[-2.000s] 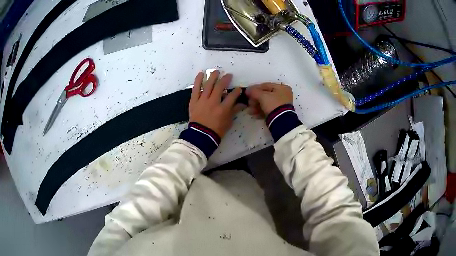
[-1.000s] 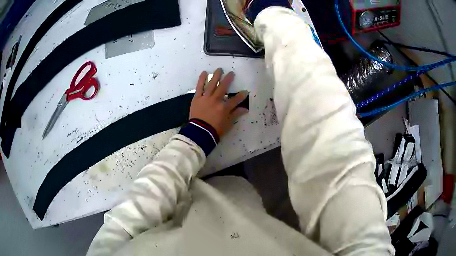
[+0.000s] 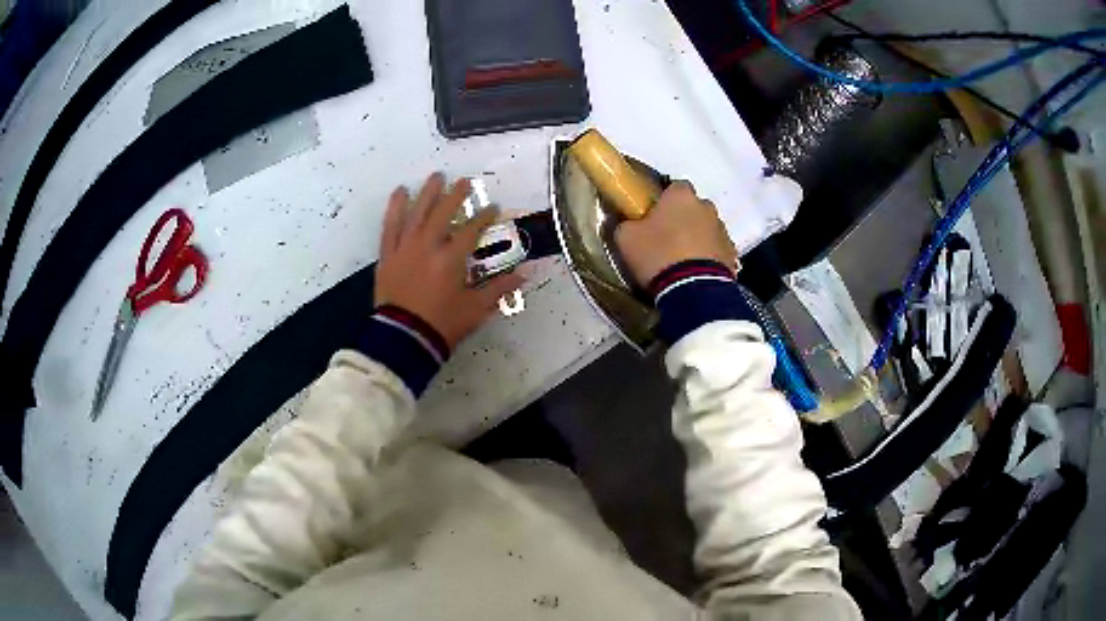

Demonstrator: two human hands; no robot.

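My right hand is closed around the steam iron at its yellow-tan handle. The iron stands on the table over the narrow end of a black fabric strip. The silver folder sits just left of the iron, with the strip passing at it. My left hand lies with fingers spread, beside the folder and over the strip; it grips nothing that I can see. The wide part of the black strip curves away to the lower left. The part of the strip under the iron is hidden.
Red-handled shears lie at the left. More black strips lie beyond, over a grey translucent sheet. The dark iron rest is at the far edge. Blue hoses run right, above fabric offcuts.
My right hand has brought the iron from the rest area down onto the strip beside the folder. My left hand has shifted left and uncovered the folder. The camera view has also shifted.
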